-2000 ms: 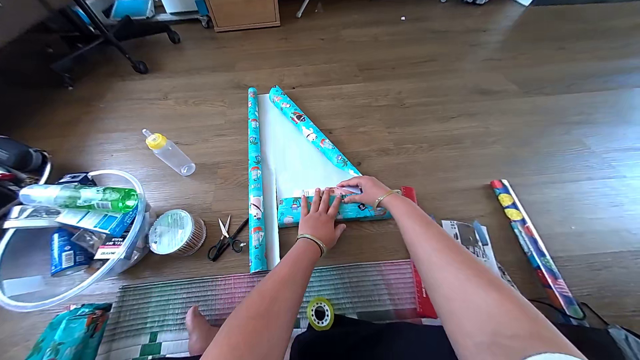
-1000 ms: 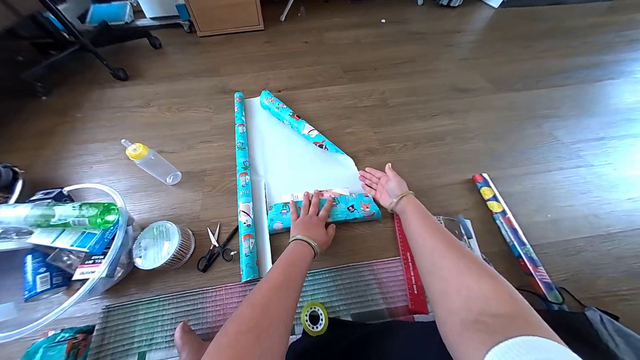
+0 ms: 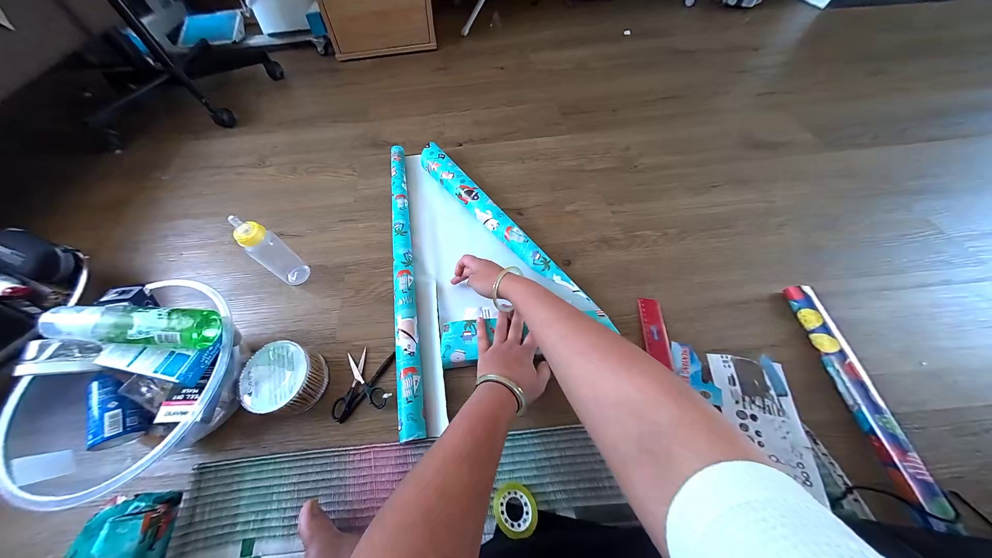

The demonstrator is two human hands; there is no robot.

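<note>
Turquoise patterned wrapping paper [image 3: 449, 225] lies white side up on the floor, its left side rolled into a long tube and its right side folded over on a slant. At its lower end is a flat part wrapped in the patterned paper [image 3: 459, 343]. My left hand [image 3: 511, 360] presses on it with spread fingers. My right hand [image 3: 477, 275] is over the white paper just above, its fingers bent; whether it holds anything is unclear. Scissors [image 3: 358, 387] lie left of the tube. A roll of tape [image 3: 515, 510] is by my lap.
A clear tub [image 3: 209, 411] of bottles and packets stands left, beside a round container [image 3: 283, 377]. A baby bottle [image 3: 271, 252] lies farther up. Right are a red ruler [image 3: 655, 332], printed sheets [image 3: 763, 418] and another wrapping roll [image 3: 868, 403]. A woven mat [image 3: 341, 480] lies below.
My right hand has moved left from the right end of the wrapped part to over the white paper, crossing above my left hand. My left hand stays on the wrapped part.
</note>
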